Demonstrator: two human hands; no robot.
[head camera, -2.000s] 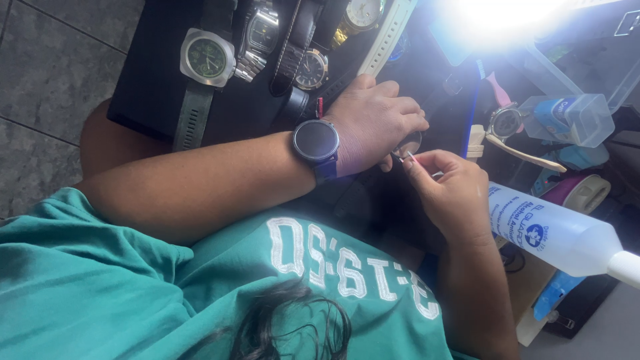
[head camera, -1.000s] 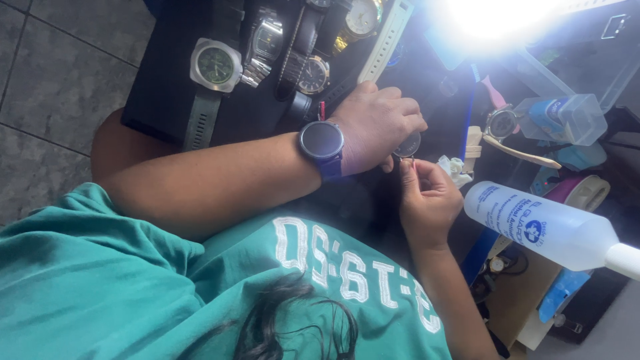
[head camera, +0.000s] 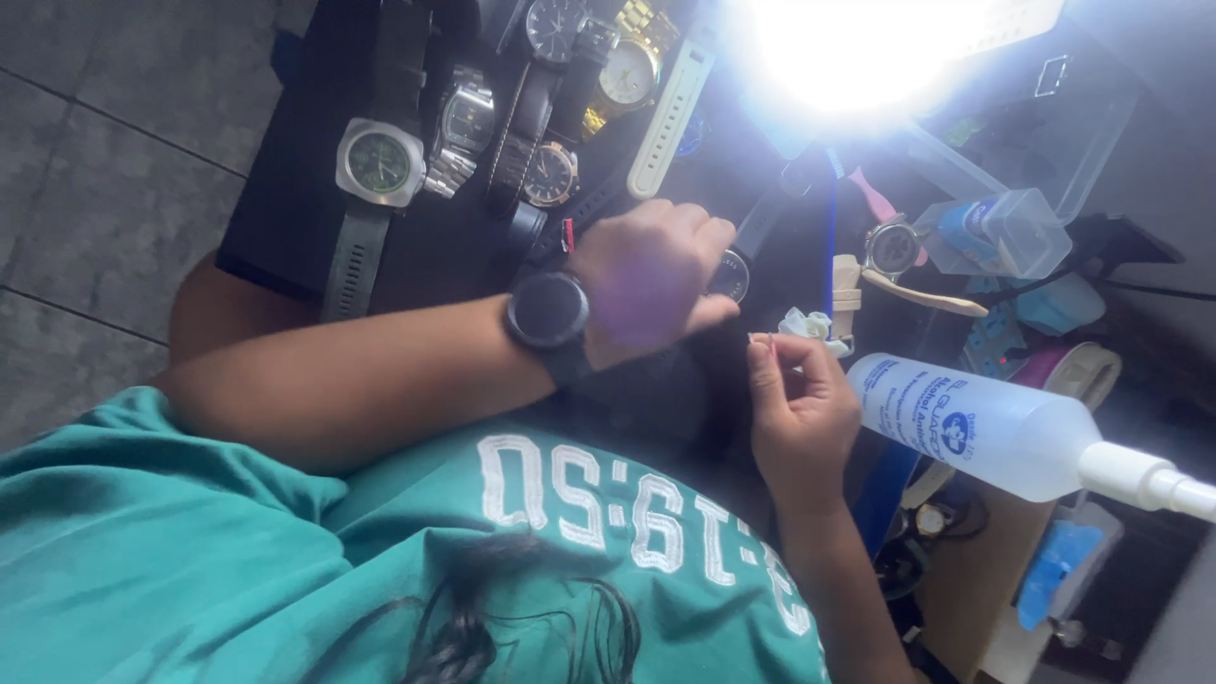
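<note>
My left hand (head camera: 655, 271), with a dark round watch (head camera: 548, 310) on its wrist, is on a wristwatch (head camera: 730, 276) lying case back up, its dark strap running up and right. The fingers curl by the case and the thumb lies below it, partly hiding the watch. Lower right of it, my right hand (head camera: 803, 394) has thumb and forefinger pinched together, apart from the watch; whether something small is between the tips cannot be told. Beside it lie a crumpled whitish piece (head camera: 806, 325) and a beige watch strap (head camera: 845, 296).
Several watches lie upper left, among them a square silver one (head camera: 380, 161) and a gold one (head camera: 628, 72), near a white strap (head camera: 673, 119). At right are an alcohol bottle (head camera: 978, 427), a clear plastic box (head camera: 1012, 233) and a silver watch (head camera: 893, 249). A bright lamp (head camera: 855, 47) glares above.
My right hand has drawn away from the watch at my left hand, down and right. The left thumb now extends out below the watch case.
</note>
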